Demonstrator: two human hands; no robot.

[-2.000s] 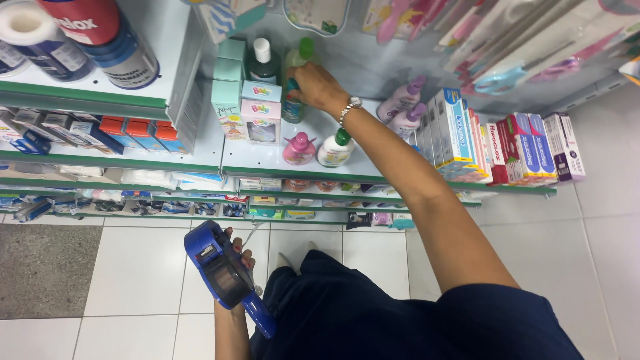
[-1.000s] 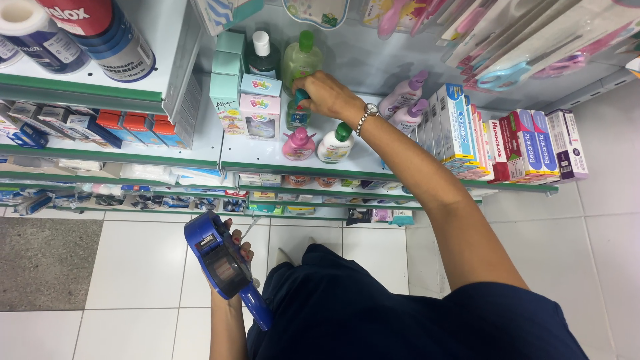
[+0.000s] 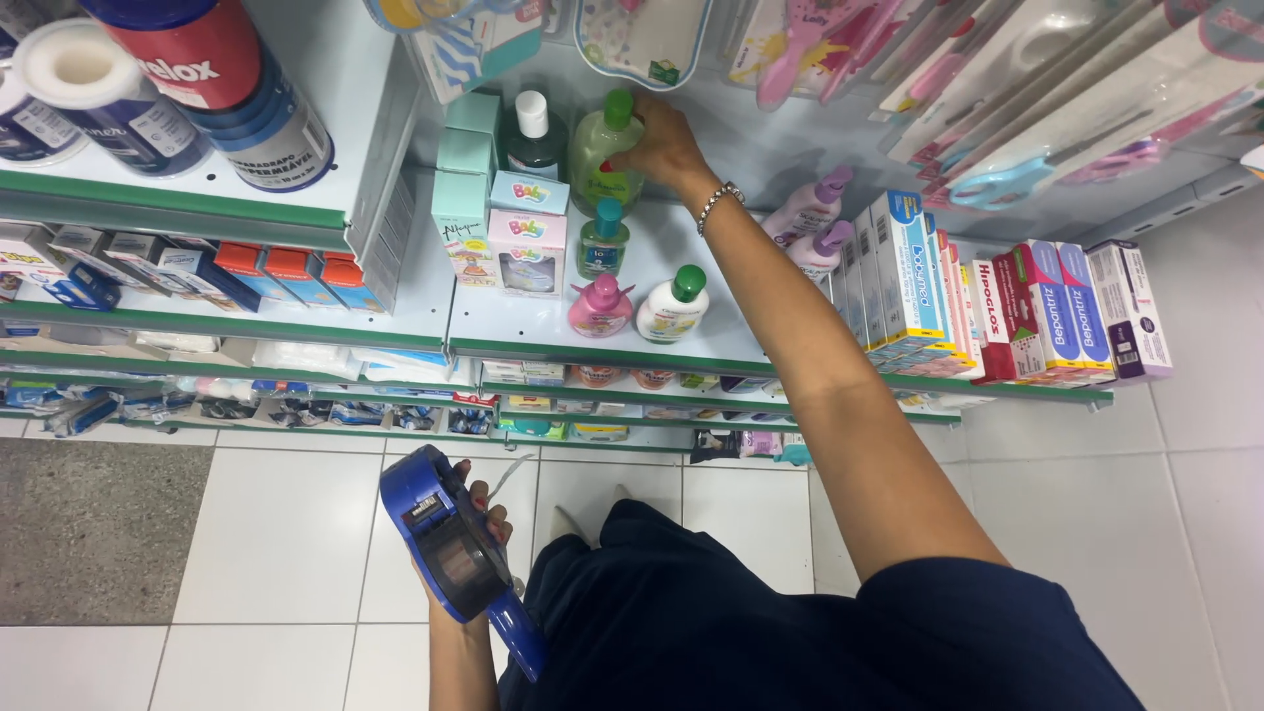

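My right hand (image 3: 660, 143) reaches to the back of the shelf, its fingers around a green bottle with a green cap (image 3: 598, 163). In front of that bottle stands a small teal-capped bottle (image 3: 603, 247). A pink bottle (image 3: 599, 308) and a white bottle with a green cap (image 3: 673, 306) are nearer the shelf edge. A dark bottle with a white cap (image 3: 534, 138) stands to the left, behind small baby-product boxes (image 3: 526, 237). Low down, my left hand (image 3: 484, 509) holds a blue handheld price labeler (image 3: 459, 548), a strip of backing hanging near it.
Lilac bottles (image 3: 812, 212) and upright cartons (image 3: 904, 281) stand right of my forearm. Packaged items hang above, including a blister pack with a pink handle (image 3: 785, 49). At upper left, a higher shelf (image 3: 296, 212) bears tape rolls. Lower shelves hold more goods above the tiled floor (image 3: 286, 533).
My right hand has moved from the small teal-capped bottle back to the green bottle behind it. The small bottle now stands free of my fingers. My left hand still holds the labeler.
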